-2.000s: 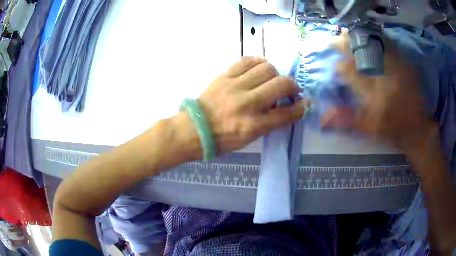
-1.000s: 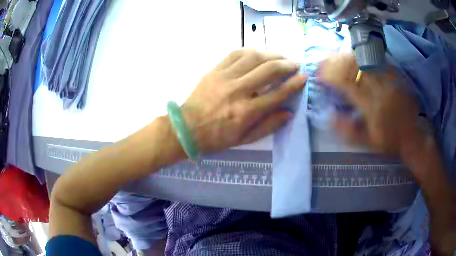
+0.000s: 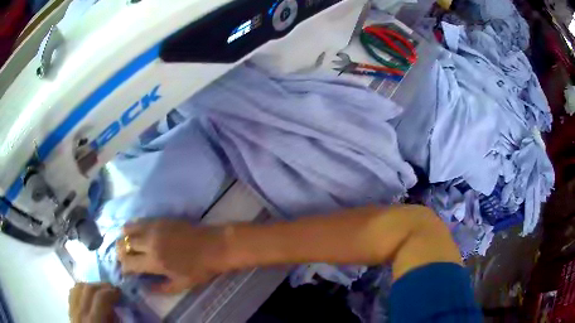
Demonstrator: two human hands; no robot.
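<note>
The white sewing machine head (image 3: 120, 82) runs across the upper left, its needle area at the lower left. Light blue sleeve cloth (image 3: 284, 132) is spread behind and right of the needle area. My right hand (image 3: 170, 252), with a ring, is closed on a bunched part of the cloth right of the grey ribbed cylinder (image 3: 86, 234). My left hand (image 3: 93, 304) is cut off by the bottom edge, fingers curled at the cloth. Its fingertips and what they hold are not clear. The cuff strip cannot be told apart here.
Pliers (image 3: 365, 69) and a red and green coil (image 3: 388, 47) lie on the table behind the cloth. A large pile of light blue pieces (image 3: 479, 120) hangs at the right, over a blue basket (image 3: 501, 208). The table's ruler edge (image 3: 230, 293) runs below my right forearm.
The view has swung to the right, so the machine head and the pile now show. The strip stack is out of view. My left hand is now mostly cut off; my right hand stays at the cloth.
</note>
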